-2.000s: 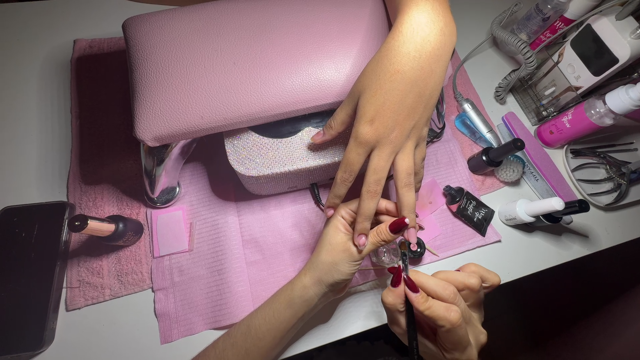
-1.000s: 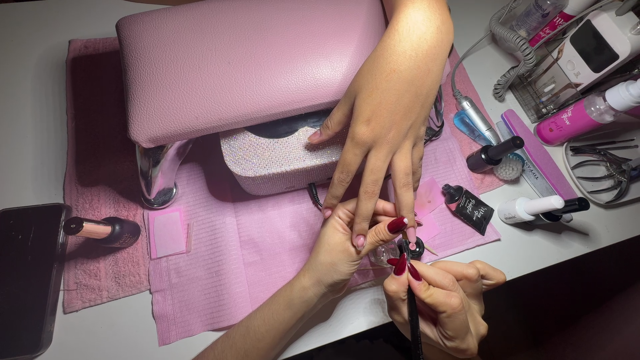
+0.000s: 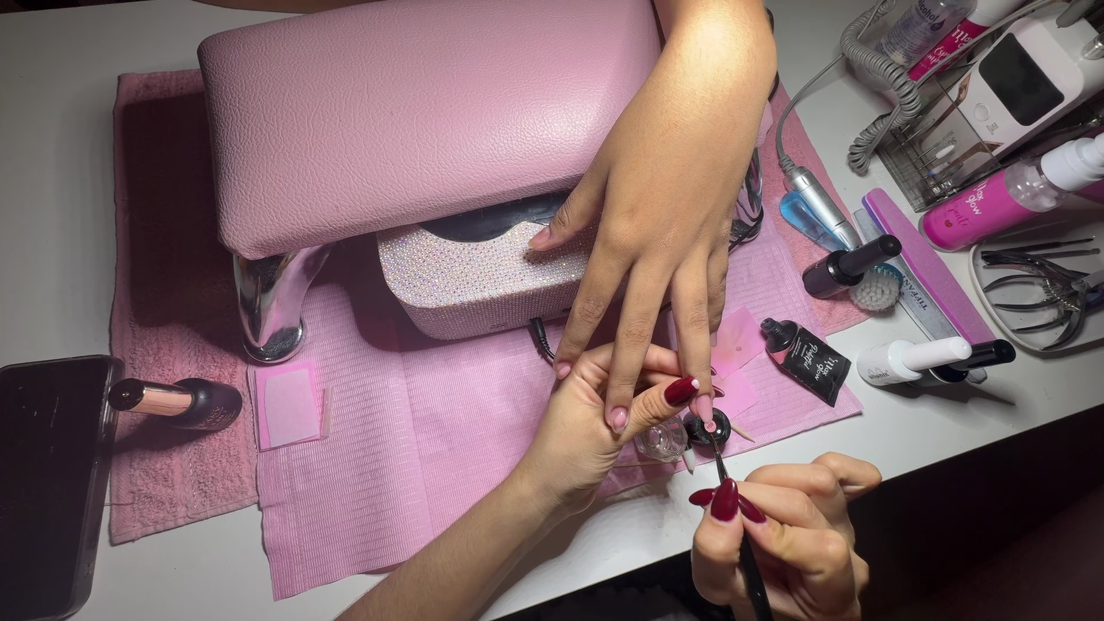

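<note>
My left hand [image 3: 586,423], with dark red nails, holds the fingers of another person's hand [image 3: 664,233] that reaches in from the top. My right hand [image 3: 785,543] grips a thin black nail brush [image 3: 752,573]; its tip is at the pink nail of one of those fingers. Under that nail stands a small black round jar or cap [image 3: 705,428], next to a small clear glass dish [image 3: 662,442]. A black tube of gel [image 3: 809,366], its cap end up-left, lies on the pink paper towel [image 3: 345,448] to the right.
A pink padded armrest [image 3: 423,112] stands over a glittery nail lamp [image 3: 483,276]. Nail polish bottles [image 3: 849,266], a nail drill handpiece [image 3: 824,207], a purple file [image 3: 923,259], a pink spray bottle [image 3: 992,203] and a tray of nippers [image 3: 1039,293] lie right. A phone [image 3: 52,483] and a polish bottle [image 3: 177,403] lie left.
My right hand has moved slightly down and right with the brush. My left hand and the other person's hand have hardly moved.
</note>
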